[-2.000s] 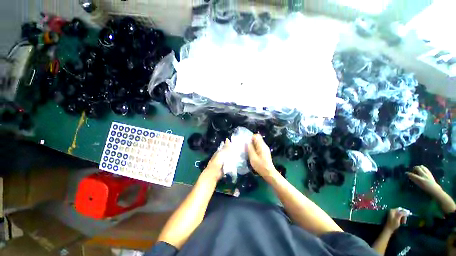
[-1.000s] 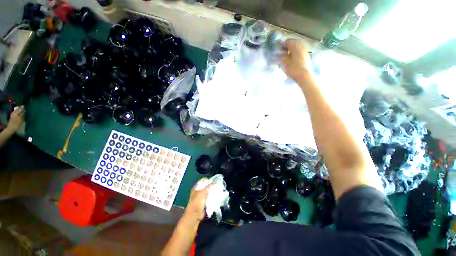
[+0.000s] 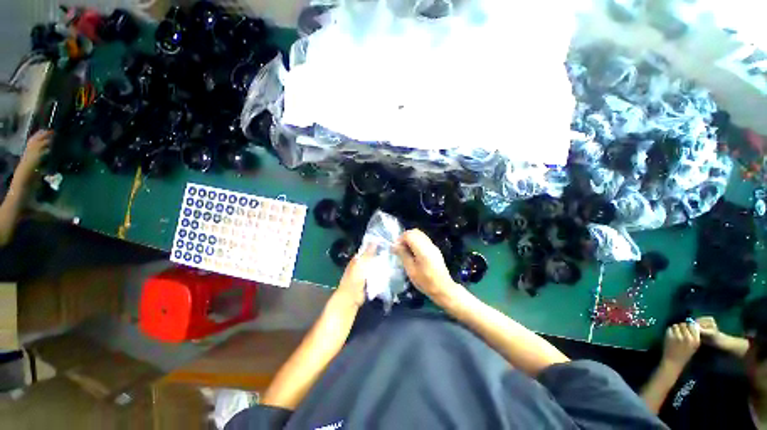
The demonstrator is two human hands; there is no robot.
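Observation:
My left hand [image 3: 357, 274] holds a crumpled white cloth [image 3: 383, 275] low in front of my body. My right hand [image 3: 420, 259] is beside it, its fingers closed on a greyish, shiny wrapped piece [image 3: 384, 228] that touches the cloth. The fingers hide part of this piece, and its exact shape is unclear. Glossy black dome housings [image 3: 436, 198] lie loose just beyond and around my hands. A white sheet with rows of rings [image 3: 239, 235] lies flat to the left.
A large white sheet [image 3: 429, 84] tops a stack with wrinkled film. Bagged domes [image 3: 656, 143] lie right of it, a black dome heap [image 3: 168, 101] far left. A red stool [image 3: 195, 304] stands below the bench. Small red parts [image 3: 618, 311] and other people's hands are at right; another hand is far left.
A second ago my right hand was at the back of the white stack; now it is back beside my left hand. The greyish piece is now between them. The view has shifted.

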